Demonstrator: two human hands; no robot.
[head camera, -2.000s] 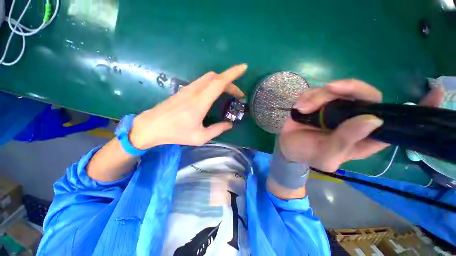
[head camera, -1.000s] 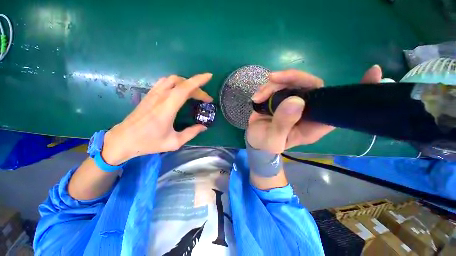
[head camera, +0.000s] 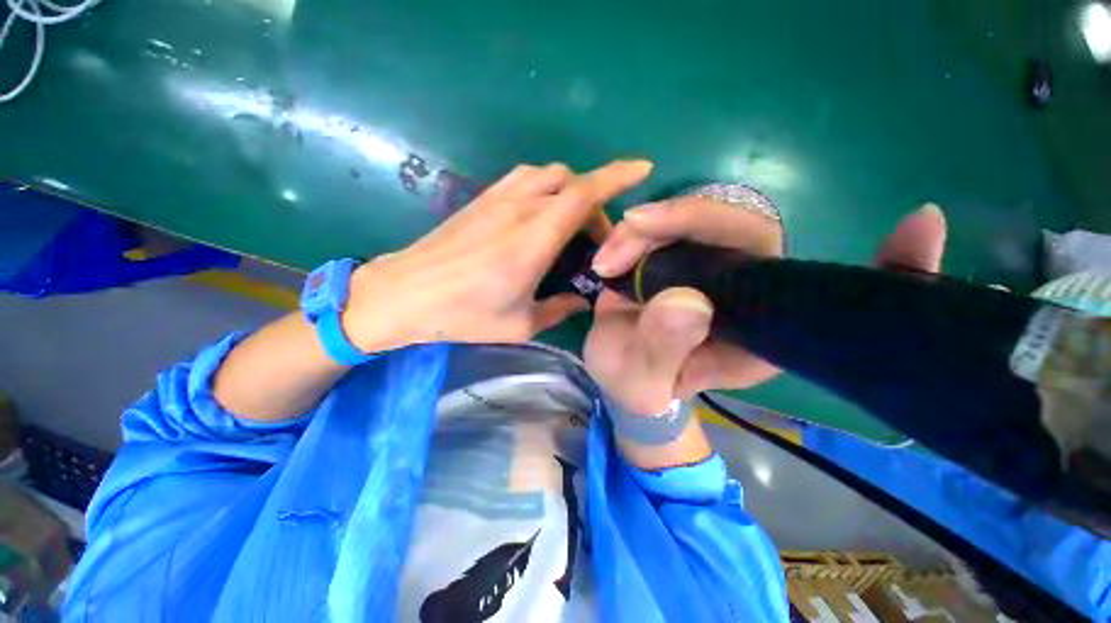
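My left hand (head camera: 487, 268), with a blue watch on the wrist, holds a small black electronic unit (head camera: 585, 282) between thumb and fingers at the bench's near edge. Only a little of its shiny inner face shows. My right hand (head camera: 682, 292), with a grey wristband, grips the black electric screwdriver (head camera: 828, 316). Its narrow front end is at the unit; the bit is hidden by my fingers. The round silver-grey screw dish (head camera: 743, 197) lies behind my right hand, mostly covered by it.
A green bench mat (head camera: 512, 85) is in front. A white cable (head camera: 31, 37) lies at the far left, a small black object (head camera: 1038, 83) at the far right. A pale green fan grille (head camera: 1078, 292) is at the right edge. The screwdriver cord (head camera: 853, 487) trails below right.
My right hand has brought the screwdriver's front end from over the screw dish leftward to the unit. The right hand now covers much of the dish. The left hand stays around the unit.
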